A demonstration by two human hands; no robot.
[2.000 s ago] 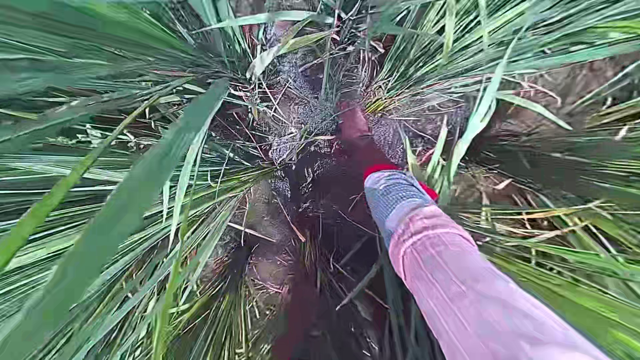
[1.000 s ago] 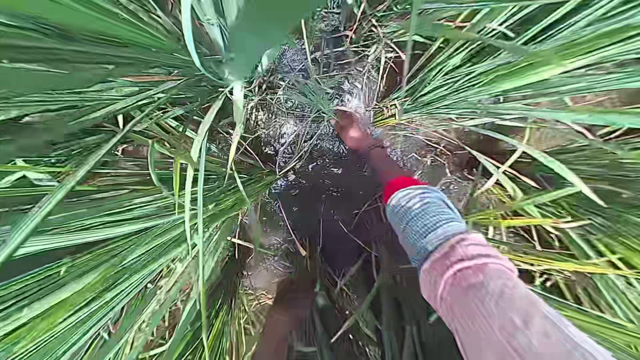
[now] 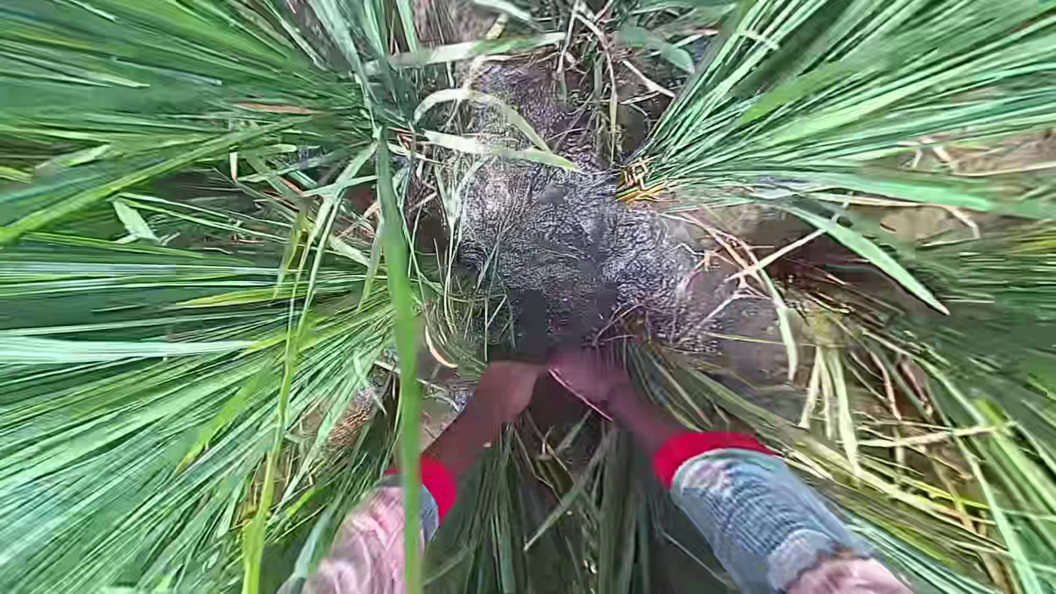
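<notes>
My left hand (image 3: pixel 510 389) and my right hand (image 3: pixel 587 375) are low at the centre, side by side and nearly touching, over muddy water (image 3: pixel 569 239). Both wrists show red cuffs, with grey-blue and pink sleeves above them. Fingers of both hands are blurred and partly hidden at the water's edge, so whether they hold anything cannot be told. Thin stems lie by my right hand. A long green leaf blade (image 3: pixel 400 330) crosses in front of my left sleeve.
Dense clumps of long green leaves (image 3: pixel 165 346) spread on the left, and another clump (image 3: pixel 792 124) leans out at the upper right. Dry, yellowed stalks (image 3: pixel 833 388) lie on mud at the right. More leaves (image 3: pixel 495 528) stand below my hands.
My left hand has come into view beside my right. The right hand, earlier reaching farther up over the water with its arm extended, is now drawn back lower.
</notes>
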